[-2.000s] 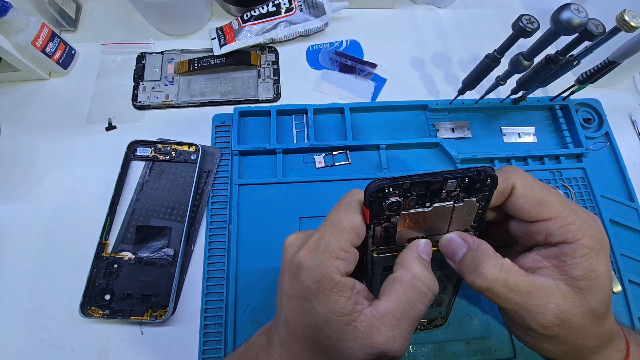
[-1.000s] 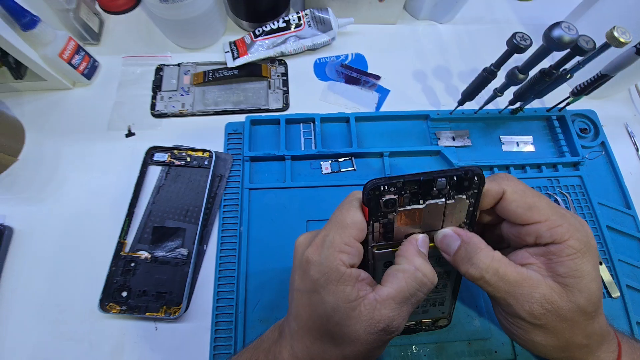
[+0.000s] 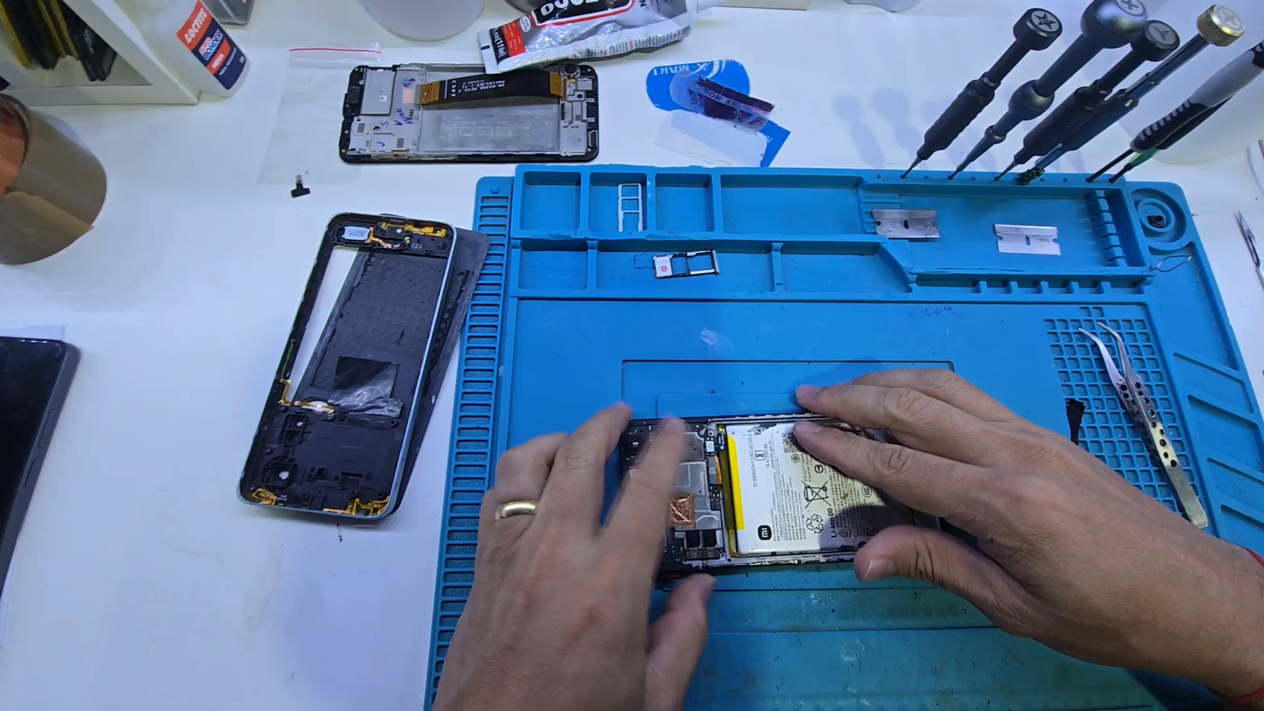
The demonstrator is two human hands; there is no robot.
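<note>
An opened smartphone (image 3: 736, 553) lies flat and sideways on the blue silicone repair mat (image 3: 592, 331), its battery (image 3: 790, 494) and circuit board side facing up. My left hand (image 3: 583, 533), with a ring on one finger, is over the board end; its index finger is blurred, and whether it presses on the phone I cannot tell. My right hand (image 3: 948, 484) rests across the other end, fingertips at the far edge and on the battery, thumb at the near edge. That end of the phone is hidden under the palm.
Left of the mat lies a phone mid-frame (image 3: 420, 365); behind it, a display assembly (image 3: 509, 128) under a glue tube (image 3: 592, 35). Screwdrivers (image 3: 978, 94) stand at the back right. Curved tweezers (image 3: 1145, 425) lie on the mat's right side. The trays hold razor blades (image 3: 1027, 240) and a SIM tray (image 3: 686, 264).
The phone was held tilted up between both hands, thumbs on its inner side; now it lies flat on the mat, turned sideways. My hands have spread to its two ends.
</note>
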